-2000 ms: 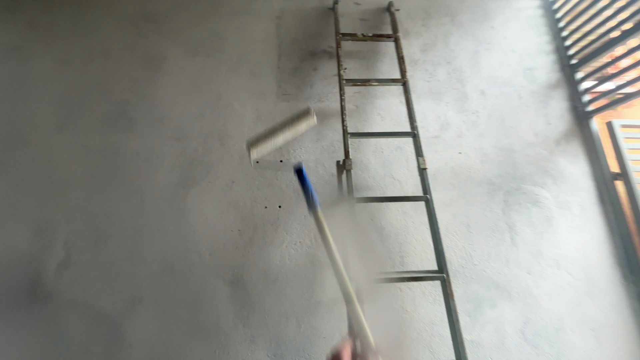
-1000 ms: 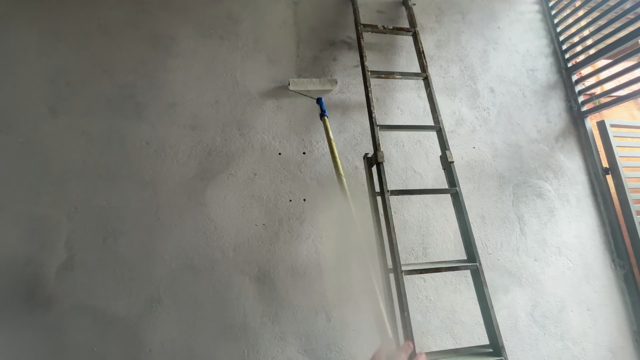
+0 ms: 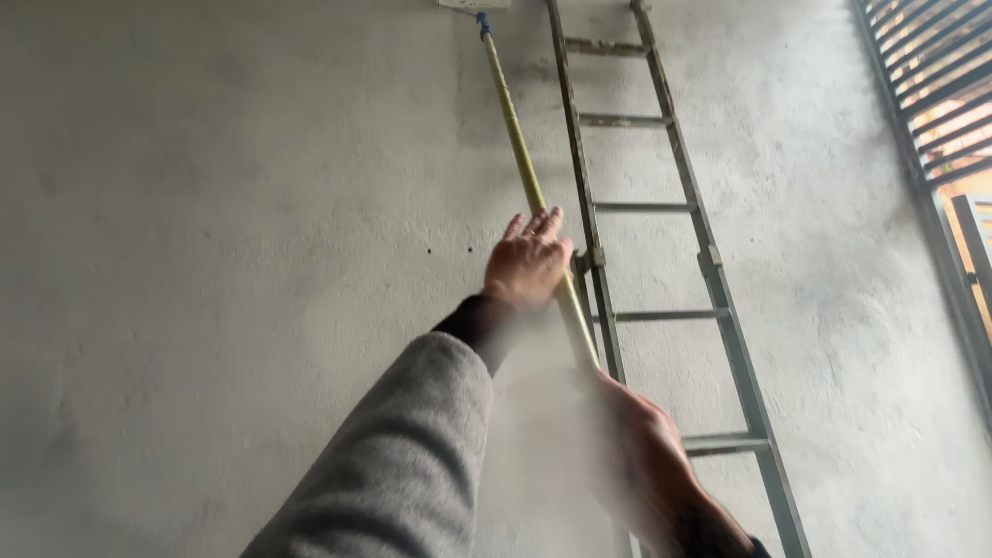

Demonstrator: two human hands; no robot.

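A paint roller [image 3: 474, 4] touches the upper wall, partly cut off by the top edge of the view. Its blue connector joins a long yellow extension pole [image 3: 518, 132] that slants down to the right. Midway along the pole is my left hand [image 3: 528, 263], its palm against the pole and several fingers raised and apart. Lower down, my right hand [image 3: 643, 434] is closed around the pole; a hazy patch blurs part of it and hides the pole's lower end.
A metal ladder [image 3: 682, 170] leans on the grey plastered wall [image 3: 271, 194], just right of the pole. At the far right stands a slatted metal grille [image 3: 914, 85] with a frame below it. Small dark holes mark the wall left of my left hand.
The roller has moved up the wall to the top of the view. My left hand and grey sleeve have come into view at the pole, and more of my right hand shows.
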